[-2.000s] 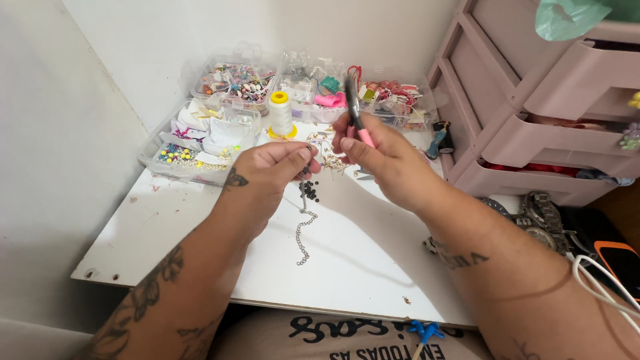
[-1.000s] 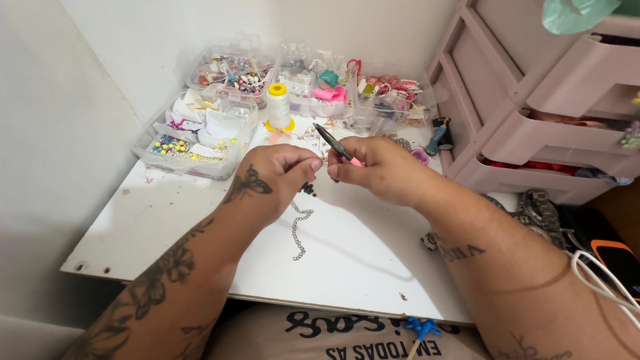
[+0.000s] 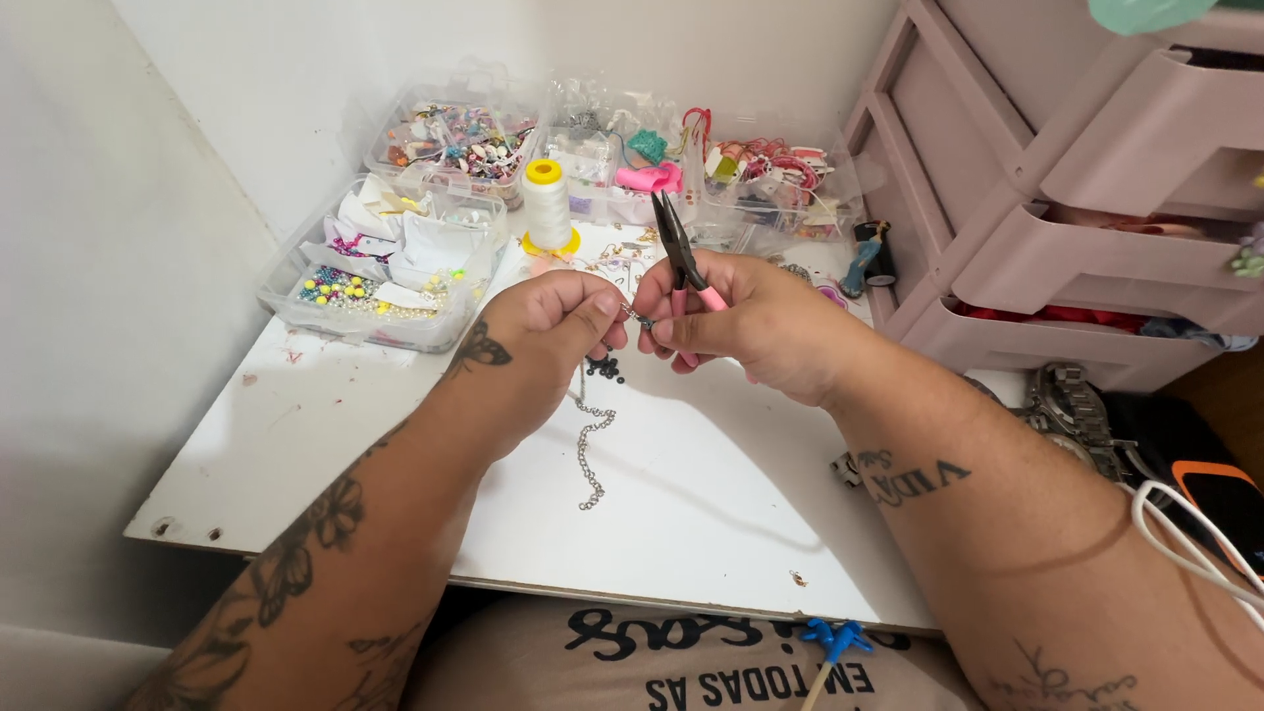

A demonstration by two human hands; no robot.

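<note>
Over the middle of the white table, my left hand [image 3: 561, 331] pinches one end of a small metal chain piece [image 3: 633, 315] between thumb and fingers. My right hand [image 3: 736, 314] holds pink-handled pliers [image 3: 681, 252] in its palm, jaws pointing up and apart. Its thumb and fingertips also hold a small dark bead or fitting [image 3: 647, 323] at the other end of that piece. Below my left hand a silver chain [image 3: 590, 454] hangs down and trails over the tabletop. Several black beads [image 3: 604, 370] lie beside it. The fingers partly hide the held parts.
Clear plastic boxes of beads [image 3: 370, 316], charms [image 3: 449, 178] and cords [image 3: 780, 197] line the back. A white thread spool [image 3: 548, 209] stands before them. Loose findings [image 3: 617, 259] lie nearby. Pink drawers [image 3: 1106, 237] and metal watches [image 3: 1071, 410] are at the right.
The pliers' jaws, which pointed up and to the left a second ago, now point more upright and stand apart. Both hands stay close together over the table.
</note>
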